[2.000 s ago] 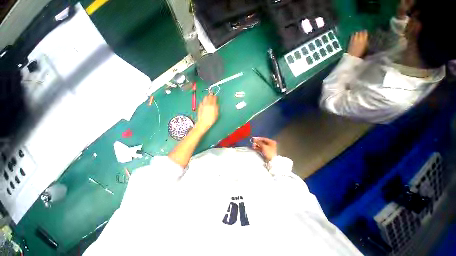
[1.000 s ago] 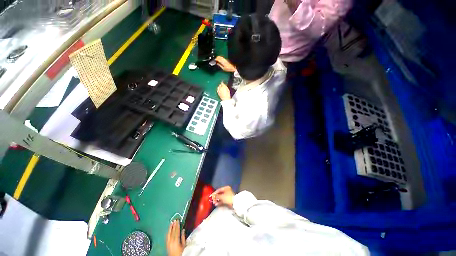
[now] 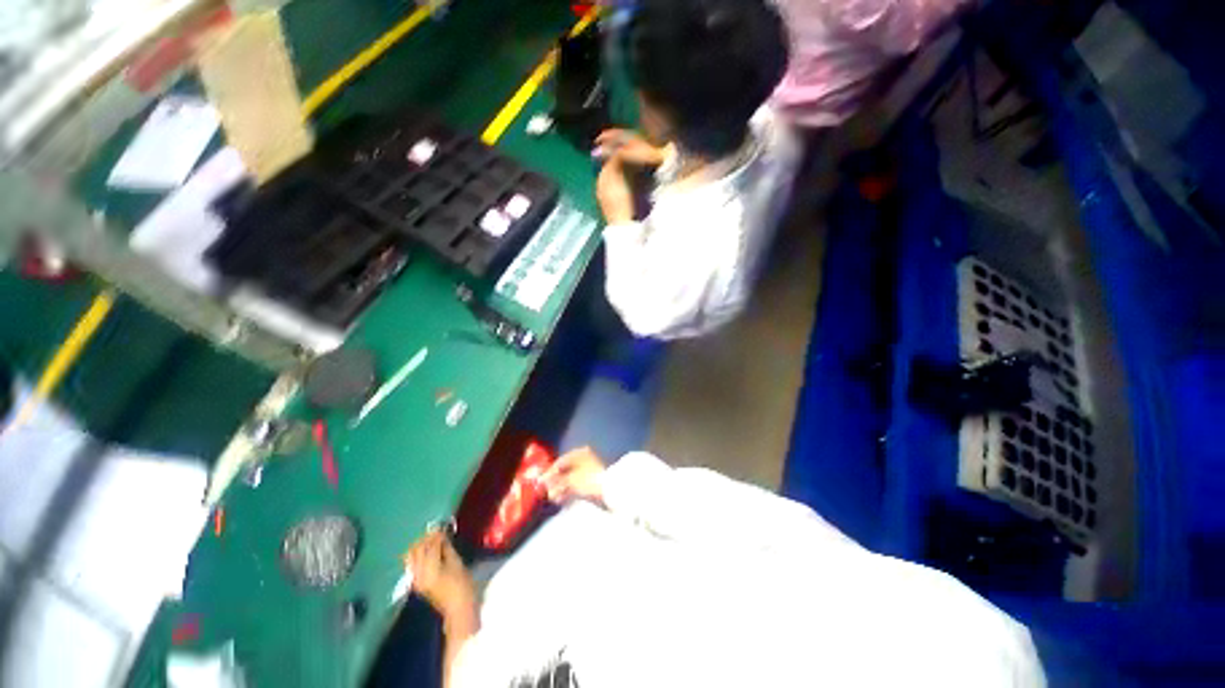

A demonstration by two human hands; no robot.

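Observation:
The view is blurred. My left hand (image 3: 437, 567) is at the near edge of the green bench (image 3: 443, 350), with a small unclear bit at its fingertips and a whitish piece beside it. My right hand (image 3: 578, 475) is off the bench, above a red object (image 3: 517, 500), fingertips pinched on a small pale part. A speckled round dish (image 3: 320, 551) lies left of my left hand. Beyond it are a red-handled tool (image 3: 327, 454), a dark plain disc (image 3: 340, 380), a long white strip (image 3: 392, 386) and a small pale piece (image 3: 457, 413).
A black pocketed tray (image 3: 450, 215) and a white slotted plate (image 3: 548, 258) lie farther along the bench. A coworker in white (image 3: 699, 242) sits beyond, with another person in pink behind. White grids with dark pockets (image 3: 1028, 430) stand at right by blue bins.
The view has swung right along the bench, then shifted slightly. The pale loop seen under my left hand no longer shows on the bench. My right hand stays off the bench.

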